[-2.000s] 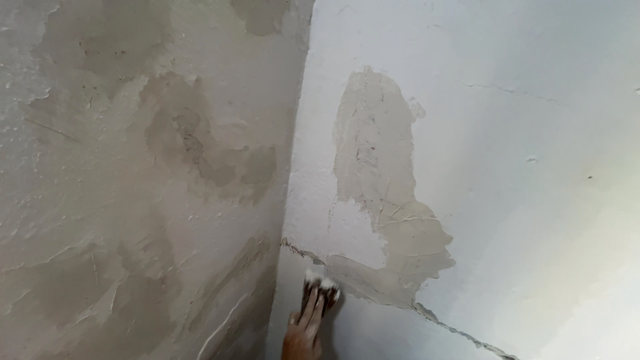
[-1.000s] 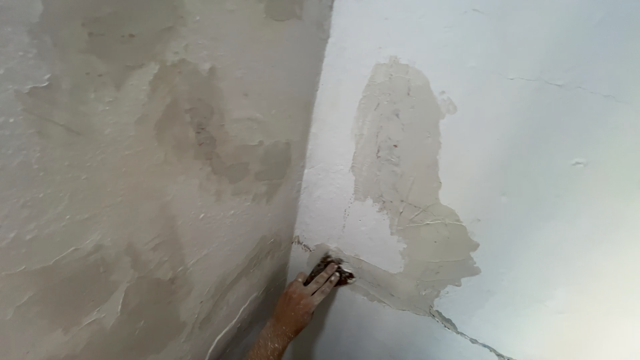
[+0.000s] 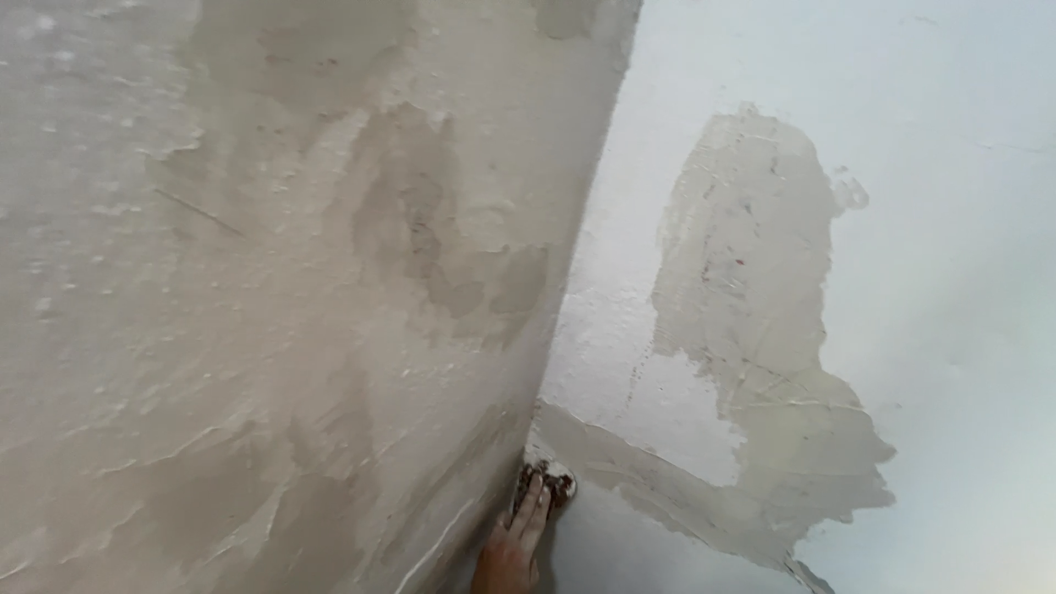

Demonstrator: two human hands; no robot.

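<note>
My left hand (image 3: 516,540) is at the bottom middle, its fingers pressed on the blade of a small, stained putty knife (image 3: 551,485). Its handle is hidden. The blade lies against the white wall (image 3: 940,272), right beside the inside corner. From the corner, a strip of grey-beige filler (image 3: 627,462) slopes down to the right and joins a tall, irregular filler patch (image 3: 759,239). My right hand is out of view.
On the left, a rough beige wall (image 3: 272,322) bears darker patches and raised ridges. The two walls meet in a slanting corner edge (image 3: 577,239). An open crack (image 3: 804,573) runs off at the lower right.
The crack beside the corner, visible in the earlier frames, is now covered with filler. My left hand has moved the putty knife back toward the corner since one second ago.
</note>
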